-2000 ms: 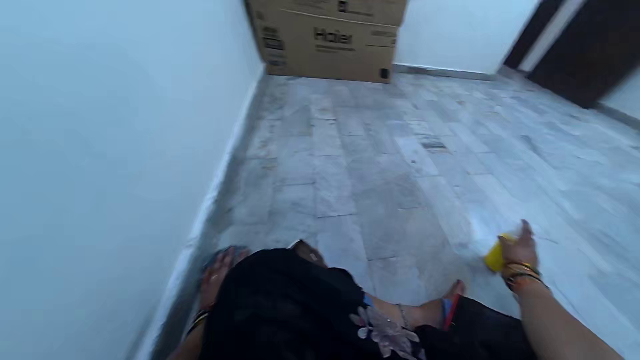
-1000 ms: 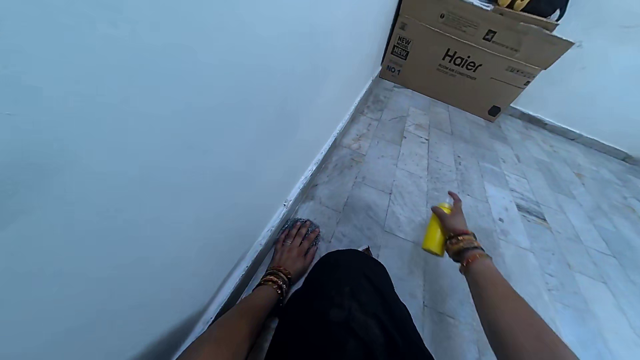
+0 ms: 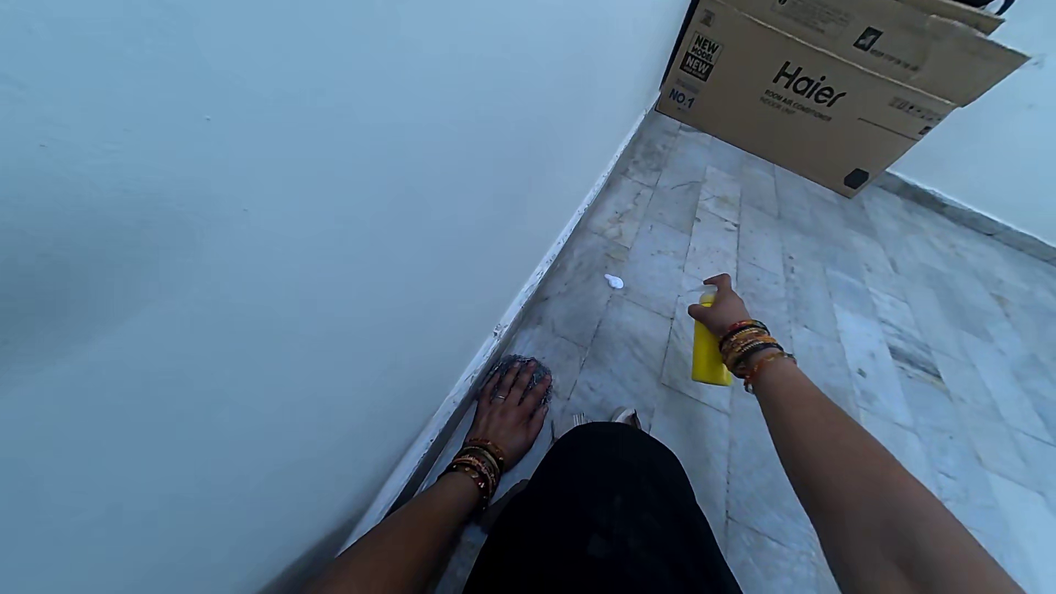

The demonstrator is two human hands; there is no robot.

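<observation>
My left hand (image 3: 510, 408) lies palm down on a grey metal-wool scouring pad (image 3: 540, 378), pressing it on the marble floor (image 3: 619, 355) close to the wall's foot. Fingers spread over the pad hide most of it. In my right hand (image 3: 720, 305) is a yellow bottle (image 3: 711, 355) with a clear pump or spray top, held upright by its upper part above the floor. A small white blob of foam or liquid (image 3: 614, 281) sits on the floor between the two hands, a little farther off.
A pale wall (image 3: 289, 206) with a low skirting edge (image 3: 497, 330) runs along my left. At the far end stands a large Haier cardboard box (image 3: 792, 99) with loose flaps. My knee in black cloth (image 3: 619, 503) and part of a foot are between my arms.
The white blob now shows on the floor, where none was seen a second ago. The view has turned since two seconds ago. My left hand stays on the pad, my right on the bottle.
</observation>
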